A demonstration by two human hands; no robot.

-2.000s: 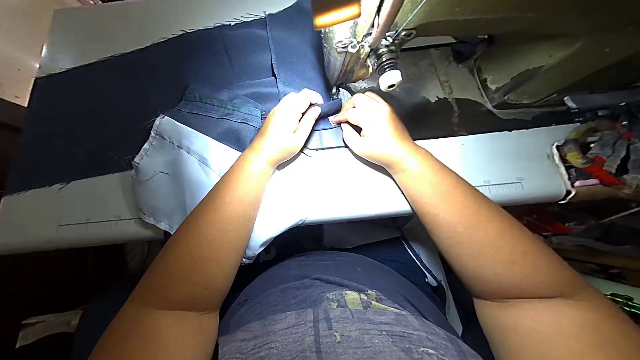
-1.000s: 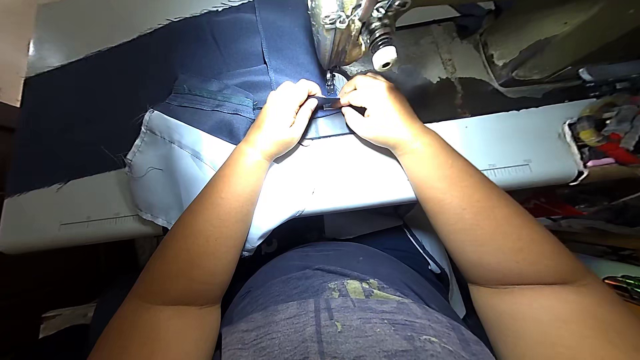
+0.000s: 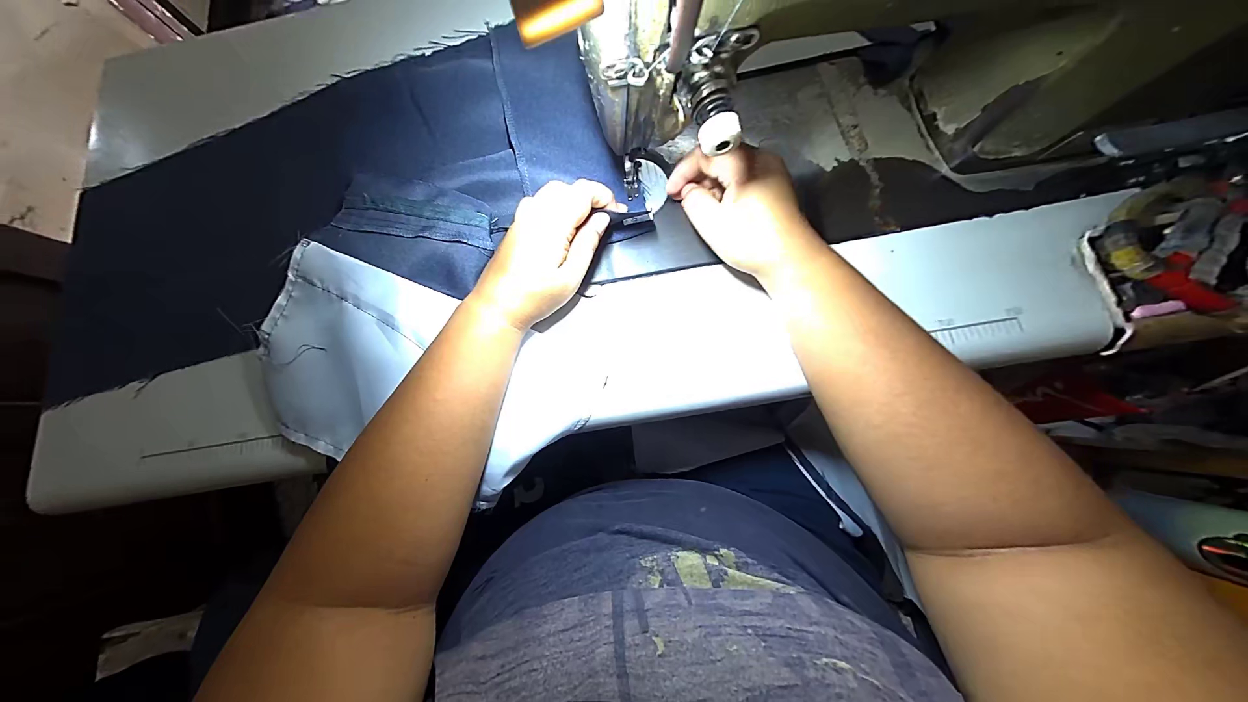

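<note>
My left hand (image 3: 556, 244) grips the folded edge of the navy fabric (image 3: 429, 117) just left of the presser foot (image 3: 634, 178) of a sewing machine (image 3: 634, 78). The edge's narrow end lies beside the foot. To the right of the foot, my right hand (image 3: 733, 200) is off the fabric, its fingers curled near the round bright plate; whether it pinches a thread is too small to tell. White lining fabric (image 3: 341, 341) with stitched edges hangs over the table's front edge, partly under my left forearm. A zipper-like strip (image 3: 419, 220) lies on the navy fabric.
The white sewing table (image 3: 975, 263) has a printed ruler scale near its front edge. Scraps and threads in mixed colours (image 3: 1170, 249) fill a holder at the right end. The machine's green arm (image 3: 1024, 88) spans the top right. More fabric lies over the lap.
My right hand has let go of the navy fabric's edge and moved right and a little away from me, beside the presser foot. My left hand stays on the fabric.
</note>
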